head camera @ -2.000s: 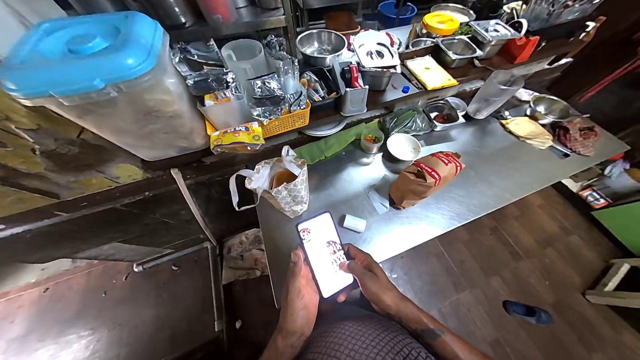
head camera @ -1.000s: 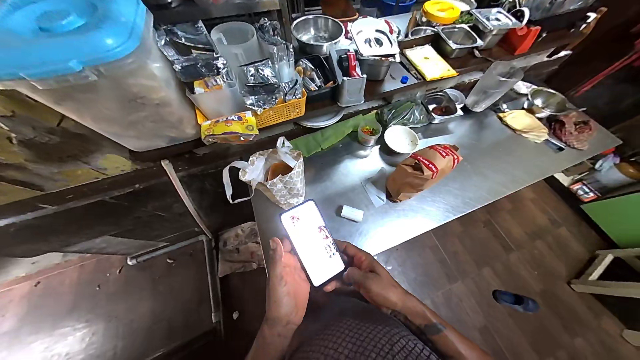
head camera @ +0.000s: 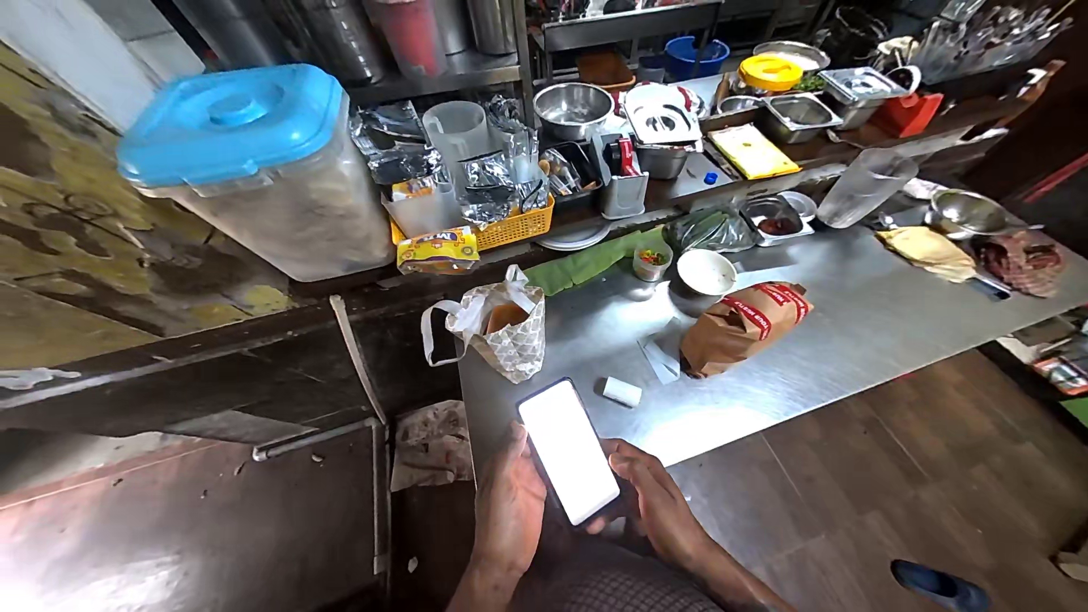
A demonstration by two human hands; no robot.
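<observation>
Both my hands hold a smartphone (head camera: pixel 569 452) with a bright, blank white screen, close in front of my body. My left hand (head camera: pixel 510 501) grips its left edge, and my right hand (head camera: pixel 650 501) holds the lower right edge, some fingers hidden behind it. Beyond the phone, on the steel table, lie a small white roll (head camera: pixel 622 392) and a crumpled brown paper bag (head camera: pixel 744 331) with red tape. A patterned cloth bag (head camera: pixel 510 331) with white handles stands at the table's left end. Near the back are a white bowl (head camera: pixel 706 272) and a small cup of chopped vegetables (head camera: pixel 652 262).
A large clear container with a blue lid (head camera: pixel 246 127) stands on the ledge at left, beside a yellow basket (head camera: pixel 514 228) of foil-wrapped things. A banana leaf (head camera: pixel 586 262) lies along the table's back. Right of it are a clear jug (head camera: pixel 865 189) and a steel bowl (head camera: pixel 969 212).
The phone's screen has turned from showing pictures and text to plain white. My right thumb, over the screen in the oldest frame, is now at the phone's edge.
</observation>
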